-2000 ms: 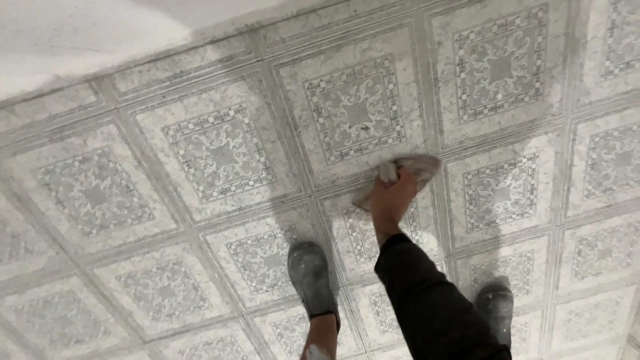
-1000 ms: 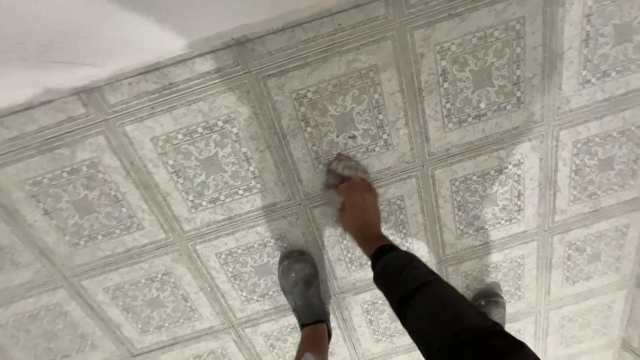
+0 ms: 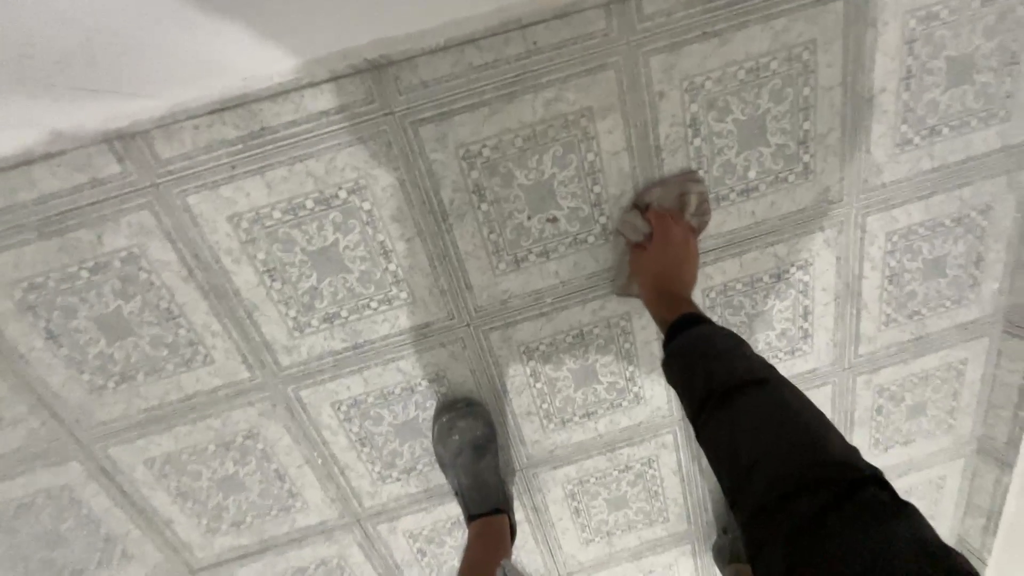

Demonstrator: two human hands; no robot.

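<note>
My right hand, at the end of a black sleeve, presses a crumpled grey-brown cloth against the patterned tile-look floor. The fingers are bunched over the cloth, and part of it hangs out to the left of the wrist. The cloth lies across the border lines between two ornate squares and is a little blurred. A small dark speck shows on the square to the left of the hand. My left hand is out of view.
A grey shoe on my left foot stands below and left of the hand. My other shoe is partly hidden by the sleeve. A white wall or surface borders the floor at the upper left.
My right hand with the cloth first moved left over the floor, then swung back to the right and up. It kept hold of the cloth throughout.
</note>
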